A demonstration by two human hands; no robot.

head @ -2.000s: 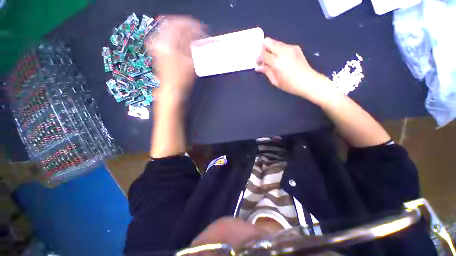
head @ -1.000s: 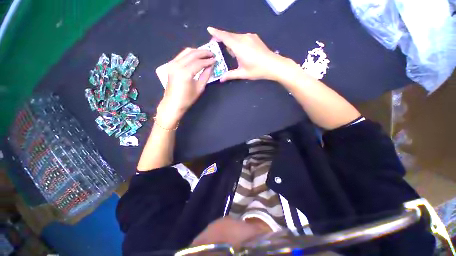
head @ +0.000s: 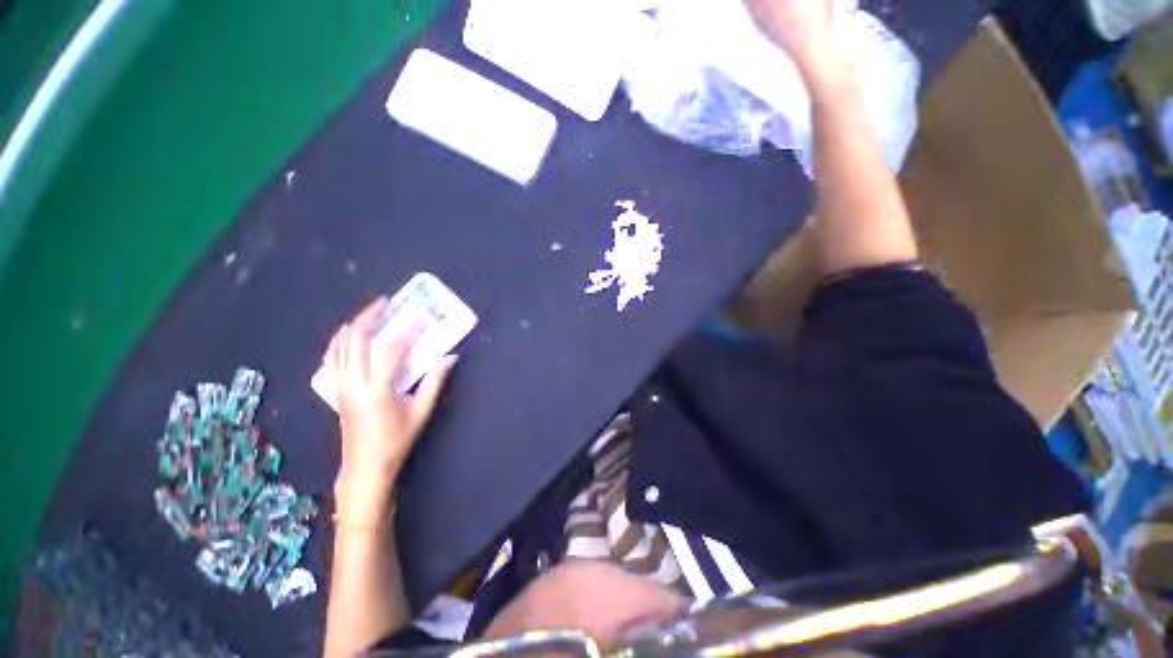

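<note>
A white plastic housing (head: 444,321) lies on the black mat at centre left, with a green circuit board showing at its upper end. My left hand (head: 380,386) grips it, fingers across its hollow and thumb at its near side. My right hand (head: 791,16) is at the top edge, partly cut off, over white housings and a cloudy plastic bag (head: 708,109); whether it holds anything cannot be told. A loose pile of green circuit boards (head: 232,489) lies at lower left. A small heap of tiny white parts (head: 633,257) lies right of the housing.
Two white housings lie at the top, one (head: 473,116) near the belt, the other (head: 547,45) beside the bag. The green belt (head: 154,219) curves along the left. Blurred clear trays (head: 97,598) are at lower left. An open cardboard carton (head: 1016,219) stands at right.
My right hand has left the housing and moved to the bag at upper right. My left hand still holds the housing. The view has turned towards the right, showing the carton and more housings.
</note>
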